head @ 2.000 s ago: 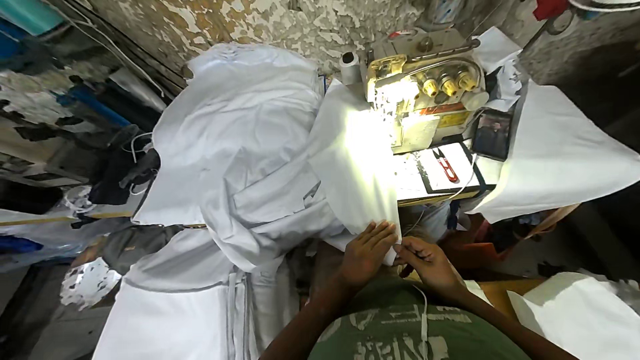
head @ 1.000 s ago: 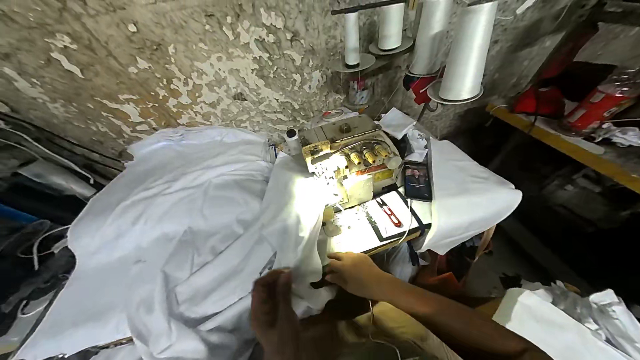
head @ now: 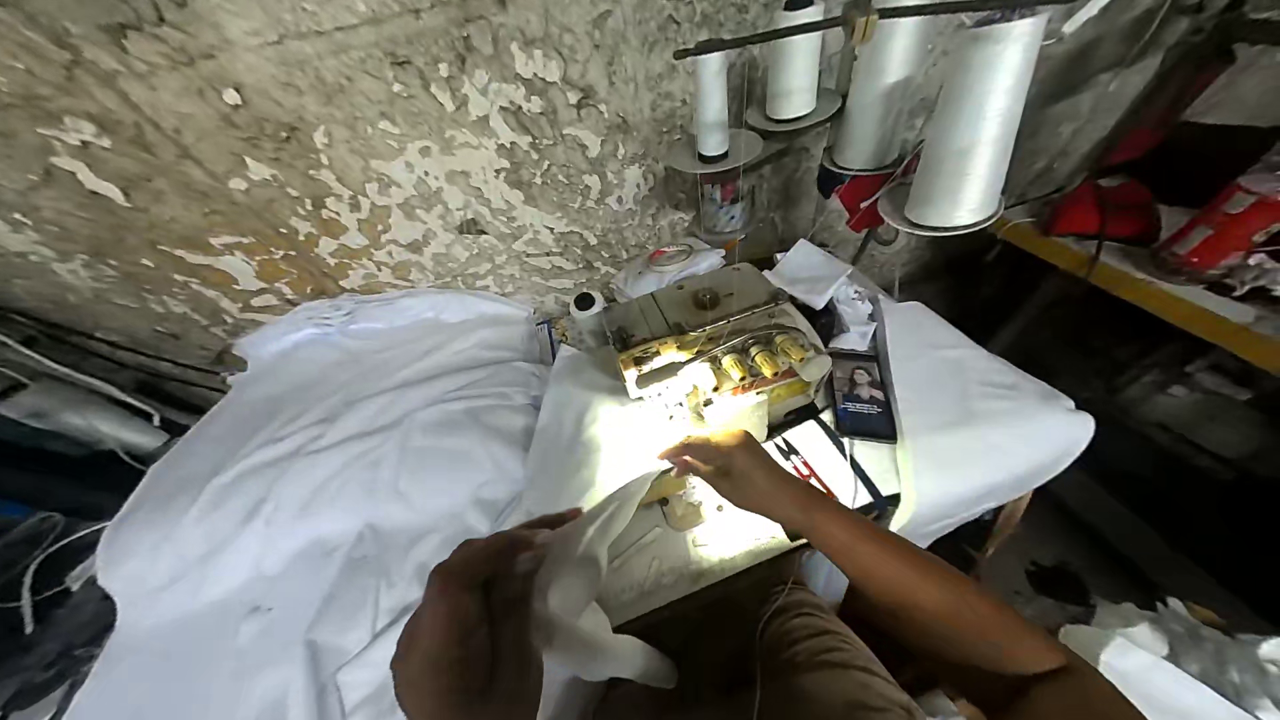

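My left hand [head: 480, 610], large and near at the bottom, grips a raised edge of white fabric [head: 600, 545]. At the lit front of the overlock sewing machine [head: 720, 330], my right hand [head: 725, 465] pinches the same fabric's edge between thumb and fingers. The cloth stretches between both hands and lies over the machine bed [head: 680, 570]. Bright lamp light washes out the needle area, so the needle and presser foot cannot be made out. Red-handled thread snips [head: 805, 468] lie on a white pad right of my right wrist.
White fabric [head: 350, 460] is heaped on the left, and another piece [head: 980, 400] drapes over the right side. A phone [head: 863, 395] rests beside the machine. Thread cones [head: 975, 120] stand on a rack behind, before a peeling wall [head: 400, 150]. A yellow-edged shelf [head: 1150, 290] is at right.
The fabric edge has been lifted, and my right hand has moved up to the machine's front. My hands, close together two seconds ago, are now apart. The view has shifted toward the wall and thread rack.
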